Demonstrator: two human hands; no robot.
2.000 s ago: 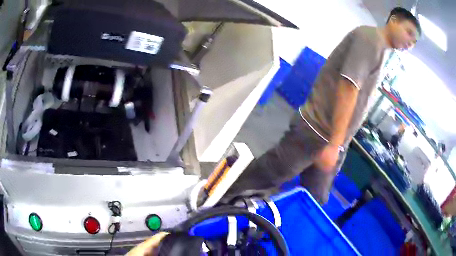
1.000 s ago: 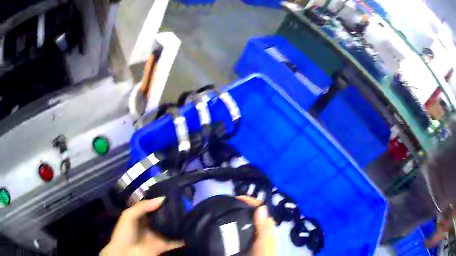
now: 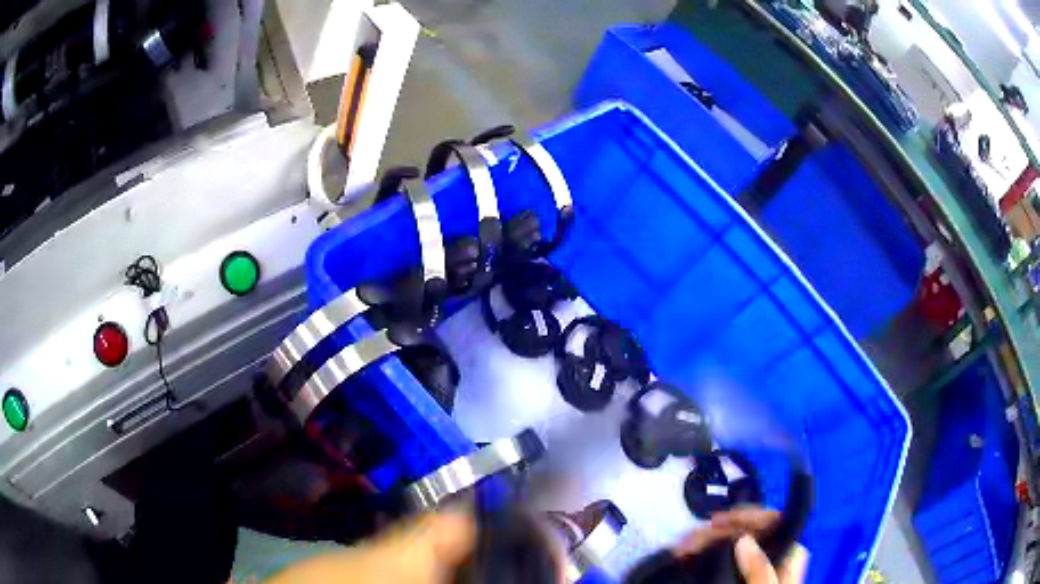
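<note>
The blue crate [image 3: 730,262] stands right of the test box. Several black headphones [image 3: 587,376] lie on its pale bottom. Others with silvery-striped headbands [image 3: 427,234] hang over its near and left walls. My right hand [image 3: 747,550] is at the bottom edge, fingers closed on black headphones whose blurred headband [image 3: 798,491] arcs up inside the crate's right part. My left hand [image 3: 416,550] is blurred and cut off at the bottom edge, beside a dark blurred shape; its grip cannot be told.
The white test box's front panel [image 3: 205,314] is at left, with green buttons [image 3: 241,273], a red button [image 3: 111,343] and a small black cable [image 3: 160,331]. A white guard with an orange strip [image 3: 356,103] stands at its corner. More blue crates [image 3: 684,103] and a green bench lie beyond.
The view has turned down and right from the open test box to the crate. The headphones held in both hands over the crate a second ago are now lower right, at my right hand.
</note>
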